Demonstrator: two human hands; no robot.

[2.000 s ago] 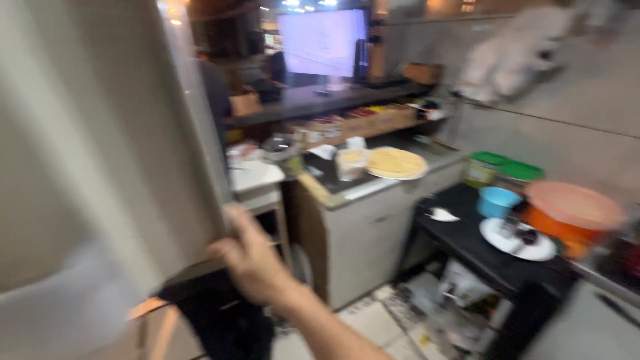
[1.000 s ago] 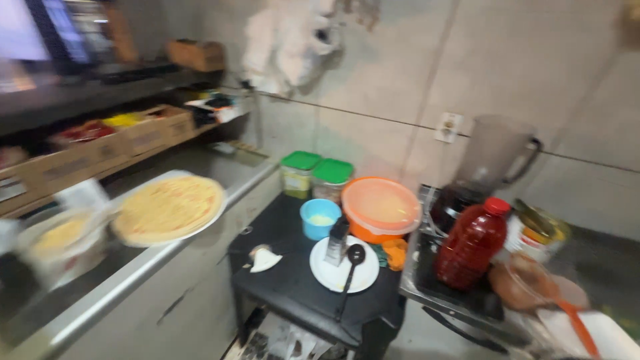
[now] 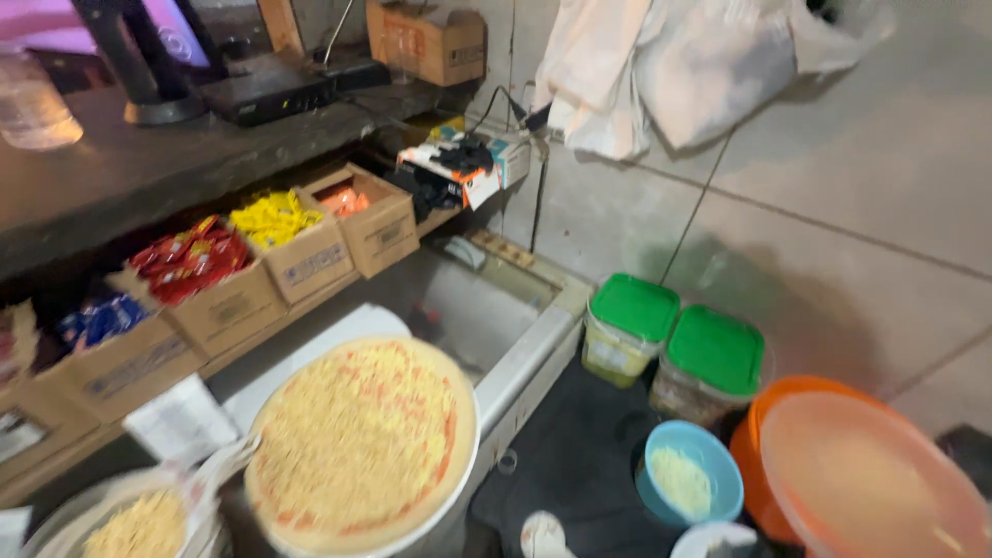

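Observation:
Neither of my hands shows in the head view now. A round pizza (image 3: pixel 364 442) with shredded cheese and some red sauce lies on a white round board or plate at the lower middle. To its left a plastic-lined tub (image 3: pixel 136 527) holds more shredded cheese. Right of the pizza, on a black table (image 3: pixel 550 442), stand a blue bowl (image 3: pixel 690 473) with pale shreds in it, two tubs with green lids (image 3: pixel 635 306) (image 3: pixel 717 349) and an orange basin (image 3: pixel 775 387) under a translucent lid (image 3: pixel 868 473).
Cardboard boxes of red (image 3: pixel 194 260), yellow (image 3: pixel 275 217) and blue sachets (image 3: pixel 105 318) line a shelf. Above them are a dark counter (image 3: pixel 155 170), a black electronic box (image 3: pixel 271 89) and a monitor stand (image 3: pixel 159 105). Glove boxes (image 3: pixel 457 167) sit by the corner; white plastic bags (image 3: pixel 713 70) hang on the tiled wall.
A hand at the edge of a large pale panel two seconds ago has left the view. The view has swung and come nearer to the pizza and sachet boxes. The blender and red bottle are out of view.

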